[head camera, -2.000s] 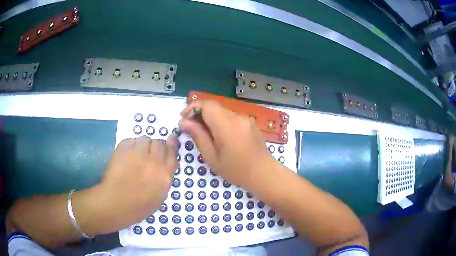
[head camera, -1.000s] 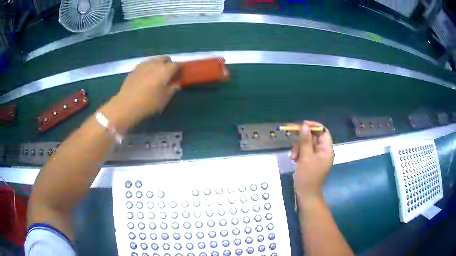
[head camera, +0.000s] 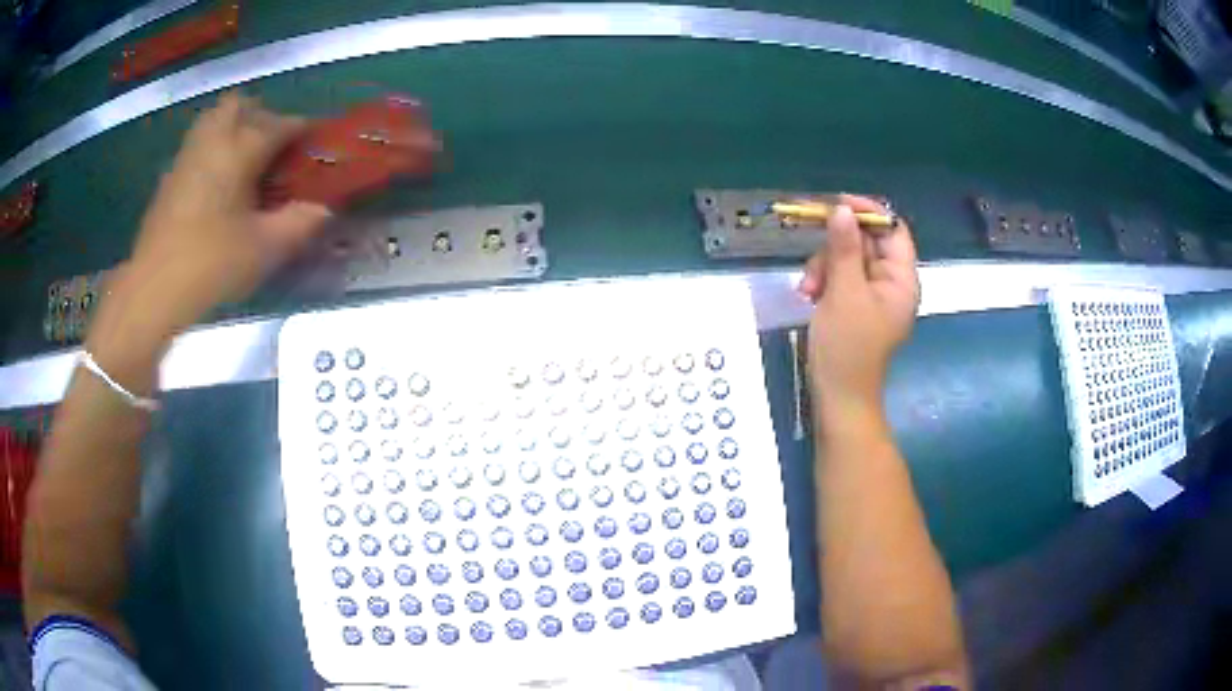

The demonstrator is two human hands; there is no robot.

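My left hand [head camera: 223,196] holds a red fixture plate [head camera: 354,151] over the green belt; the plate is blurred by motion. My right hand [head camera: 865,290] holds a thin yellow pick-up stick [head camera: 824,212] level, its dark tip pointing left, in front of a grey fixture plate [head camera: 727,223]. The white component tray [head camera: 541,659] lies below and between my hands, with rows of small round components [head camera: 501,571] and a gap in its upper rows. Another grey fixture plate [head camera: 466,246] lies at the belt edge, its left end partly hidden by my left hand.
More grey plates lie on the belt to the right [head camera: 1027,226] and far left [head camera: 79,308]. A red plate [head camera: 178,41] lies across the rail at upper left. A second component tray [head camera: 1121,392] is at right. A red bin [head camera: 16,493] is at the left edge.
Two seconds ago both hands were over the tray beside the red plate. Since then my left hand has carried a red plate onto the belt and moved left; my right hand has moved right.
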